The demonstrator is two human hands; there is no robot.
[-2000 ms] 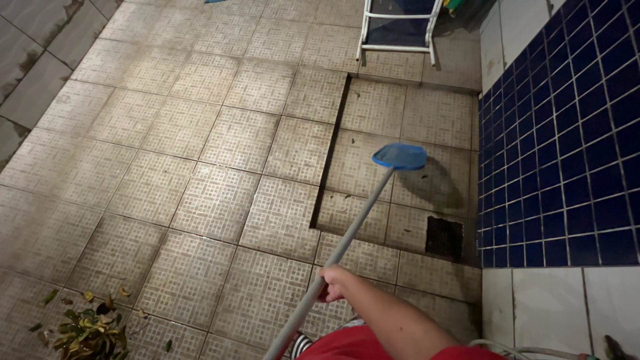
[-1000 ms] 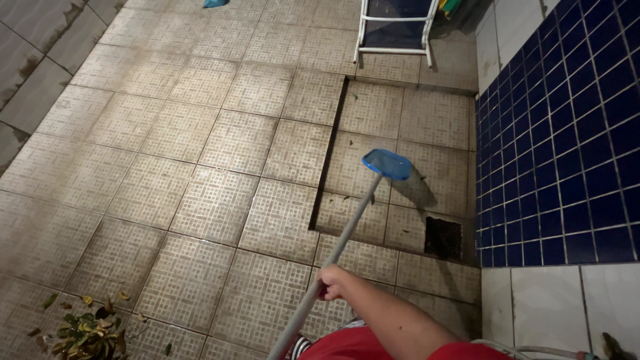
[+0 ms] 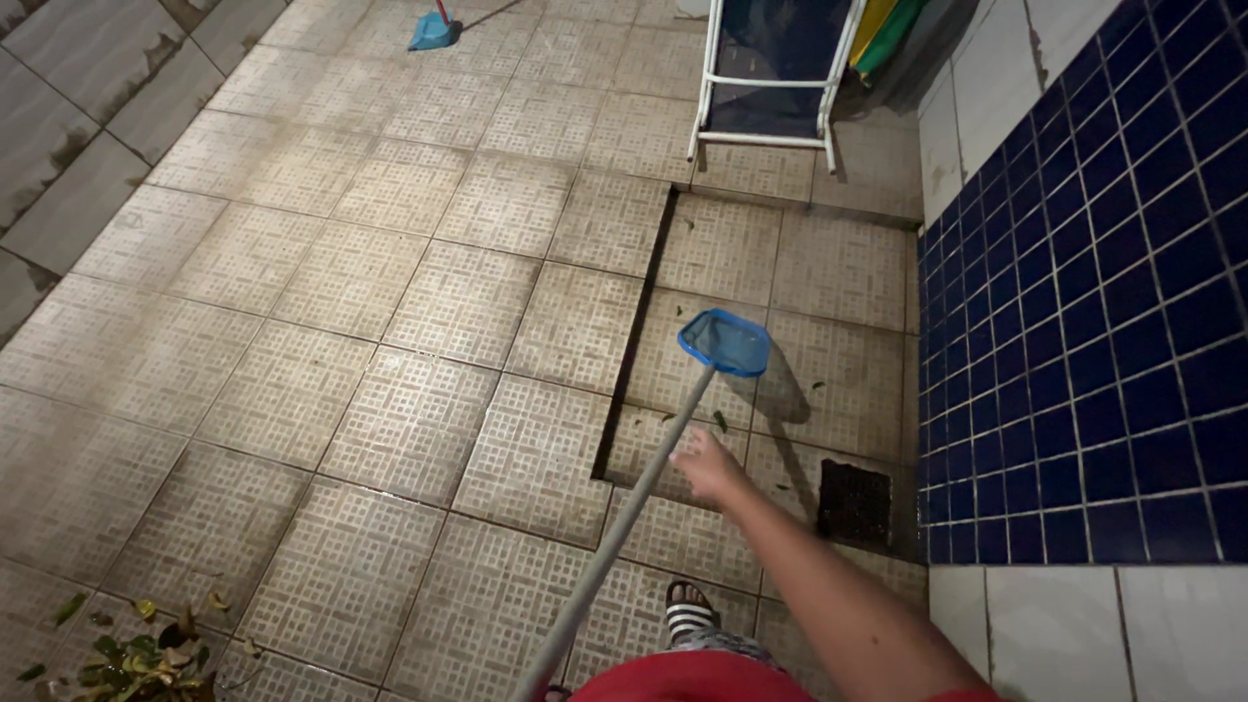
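Observation:
A pool skimmer net with a blue frame (image 3: 724, 342) is over the sunken part of the tiled floor, its shadow to the right. Its grey pole (image 3: 624, 517) runs down to the bottom edge. My right hand (image 3: 709, 468) is beside the upper pole, below the net, fingers loosely extended and not wrapped around it; whether the fingertips touch it I cannot tell. My left hand is out of view, and the pole's lower end is hidden.
Green leaves (image 3: 720, 420) and a dark floor drain (image 3: 854, 502) are in the recess, near a blue-tiled wall (image 3: 1082, 322). A white-framed folding chair (image 3: 765, 138) stands beyond. A leaf pile (image 3: 146, 663) sits lower left, a blue dustpan (image 3: 432, 32) at the top. My striped sandal (image 3: 690, 614) is below.
My right hand has let go of its grip lower on the pole and moved up beside it, nearer the net. The net has moved left. More of the dustpan shows at the top.

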